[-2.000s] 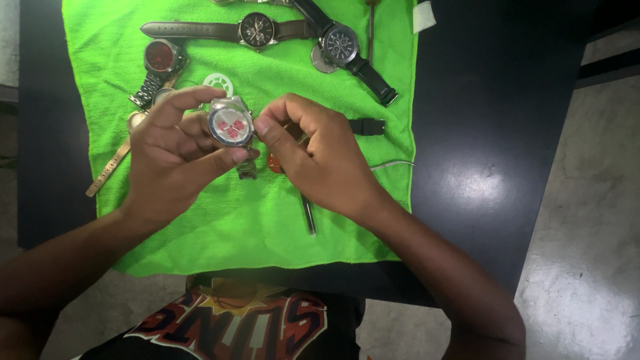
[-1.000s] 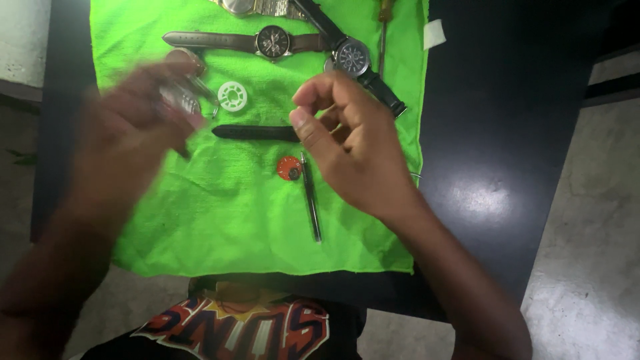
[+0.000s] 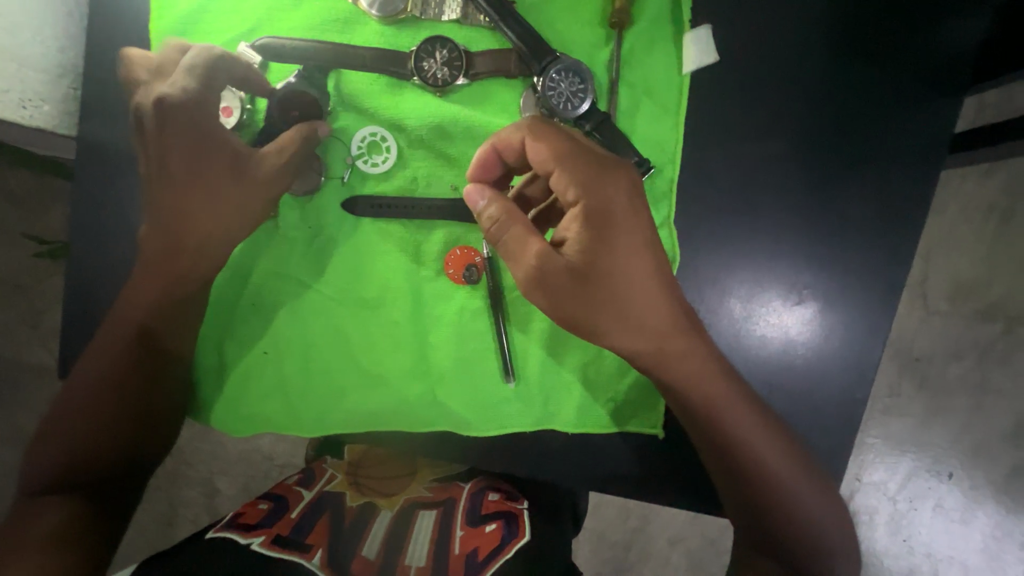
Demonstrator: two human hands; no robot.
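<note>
My left hand [image 3: 196, 136] has thumb and index finger at opposite edges of a dark-dialled wristwatch [image 3: 298, 106], gripping it. Beside those fingers a silver watch with a red-marked dial [image 3: 232, 108] lies partly covered. My right hand [image 3: 572, 216] hovers over the cloth, thumb and index tips nearly together; whether something tiny is between them cannot be seen. Under its fingertips runs a black watch strap [image 3: 408, 208], its right end hidden. An orange watch dial [image 3: 462, 265] bearing a small dark part touches or nearly touches a slim pen-like tool [image 3: 499, 320]. A white ring-shaped part [image 3: 374, 150] lies between the hands.
A green cloth [image 3: 336, 344] covers much of the dark table [image 3: 768, 240]. Along its top lie a brown-strapped watch [image 3: 438, 62], a black-strapped watch [image 3: 566, 86], a metal-banded watch [image 3: 432, 8] and a screwdriver [image 3: 616, 56]. A white scrap [image 3: 701, 49] sits at the right edge.
The silver watch, held between both hands two seconds ago, now lies at the upper left. My left hand has moved up and left to the dark watch; the orange dial and strap are uncovered.
</note>
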